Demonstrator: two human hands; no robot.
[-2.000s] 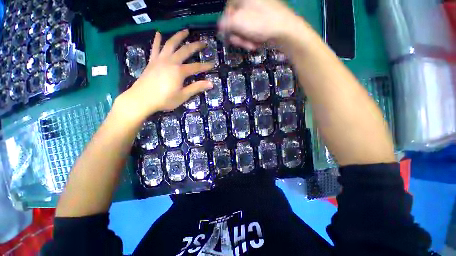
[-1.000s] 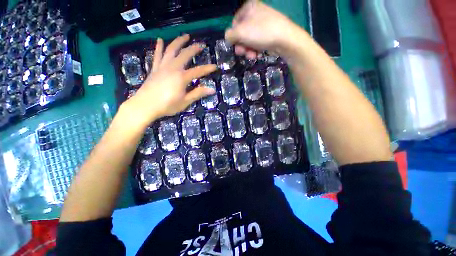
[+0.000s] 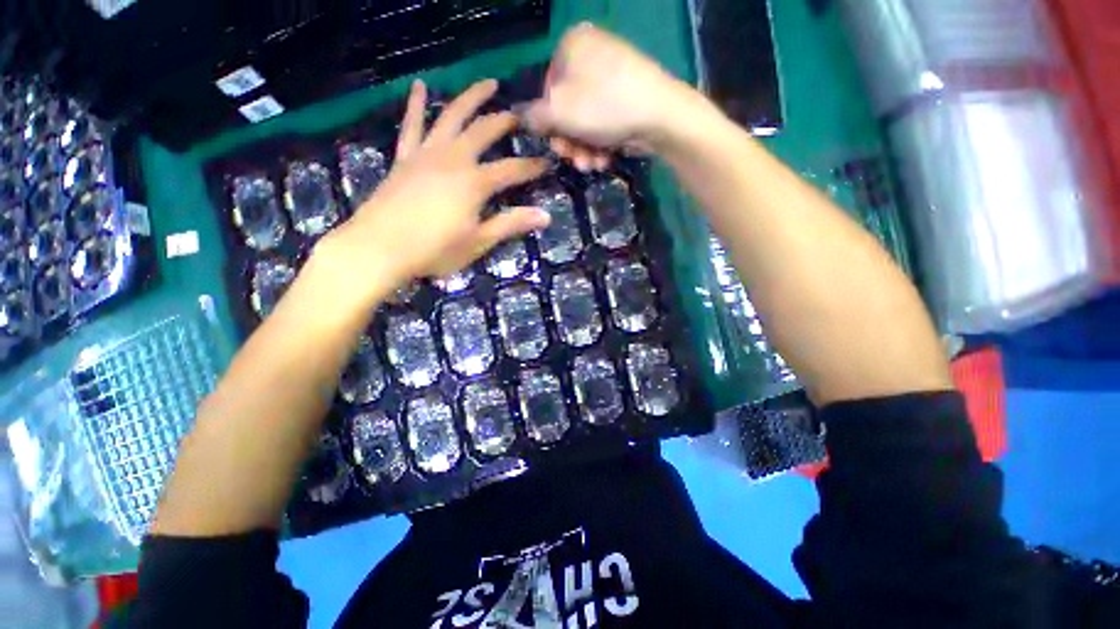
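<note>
A black component tray (image 3: 227, 197) lies in front of me with rows of silvery-clear rounded units (image 3: 521, 320) in its pockets. My left hand (image 3: 448, 191) is spread, palm down, over the tray's upper middle and hides several units. My right hand (image 3: 602, 105) is curled over the tray's far edge, thumb and index finger pinched together just beside my left fingertips. It is too blurred to tell if anything tiny is between them.
A filled tray stack (image 3: 86, 209) is at the left, a dark flat tray stack (image 3: 369, 49) at the far side. Clear gridded trays (image 3: 147, 406) lie on both sides. A phone (image 3: 738, 62) and whitish plastic stacks (image 3: 1001, 197) are at the right. A white label (image 3: 182, 243) lies on the mat.
The whole view has shifted and tilted, with the tray now farther left in the picture. My left hand stays spread over the tray; my right hand has come closer to its fingertips.
</note>
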